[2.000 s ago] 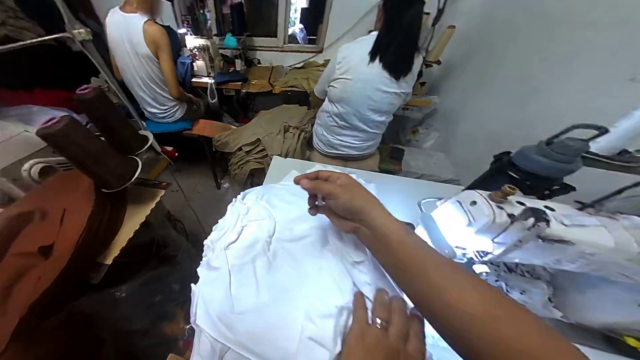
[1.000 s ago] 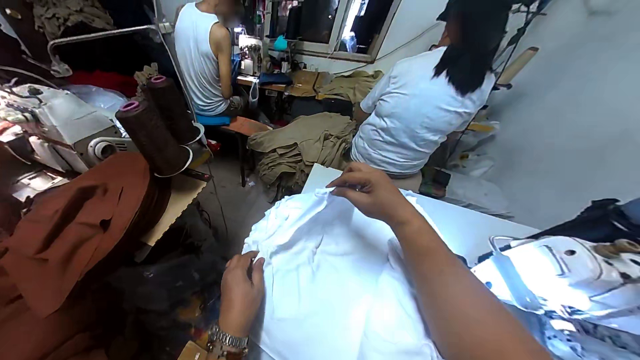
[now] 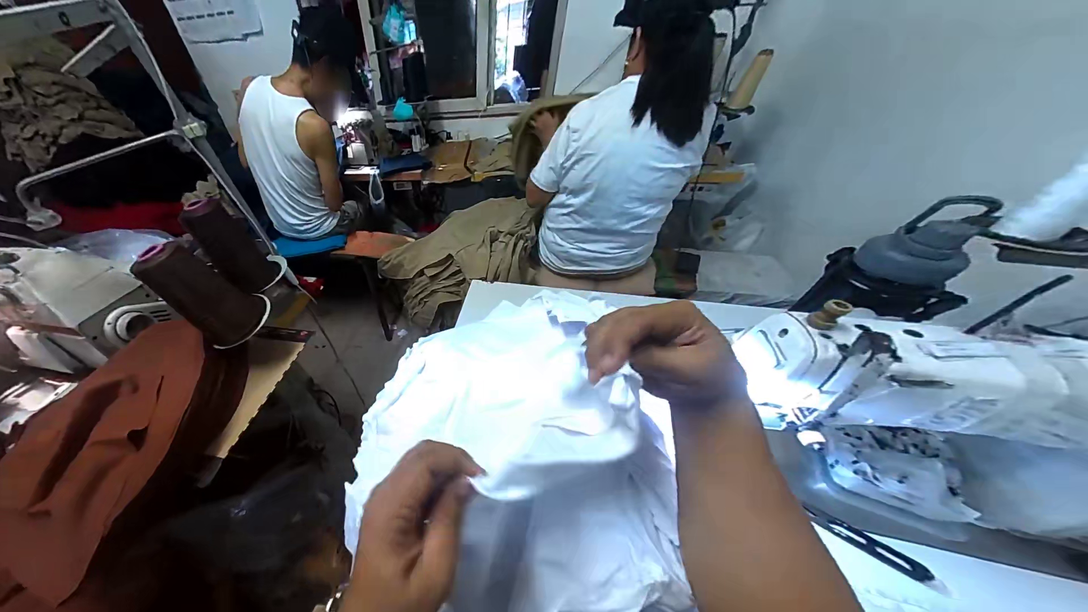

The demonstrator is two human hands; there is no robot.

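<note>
A pile of white fabric pieces point(image 3: 425, 399) lies on a white table point(image 3: 501, 296) in front of me. My left hand point(image 3: 425, 510) pinches the near edge of the top white piece point(image 3: 552, 450) between thumb and fingers. Farther right, my right hand point(image 3: 667, 353) holds the same piece with curled fingers, and the cloth is lifted and bunched between both hands. Just to the right of my right hand stands a white industrial sewing machine point(image 3: 901, 365) with its lamp lit.
Brown thread cones point(image 3: 204, 293) and rust-brown fabric point(image 3: 85, 459) are at the left, near another sewing machine point(image 3: 76, 289). Two people sit ahead, one in a white tank top point(image 3: 285, 161), one in a white T-shirt point(image 3: 603, 187). Khaki fabric point(image 3: 467, 246) is heaped between them.
My left hand has moved from the pile's left edge to its near part. My right hand has come nearer, and the top piece is now raised and folded.
</note>
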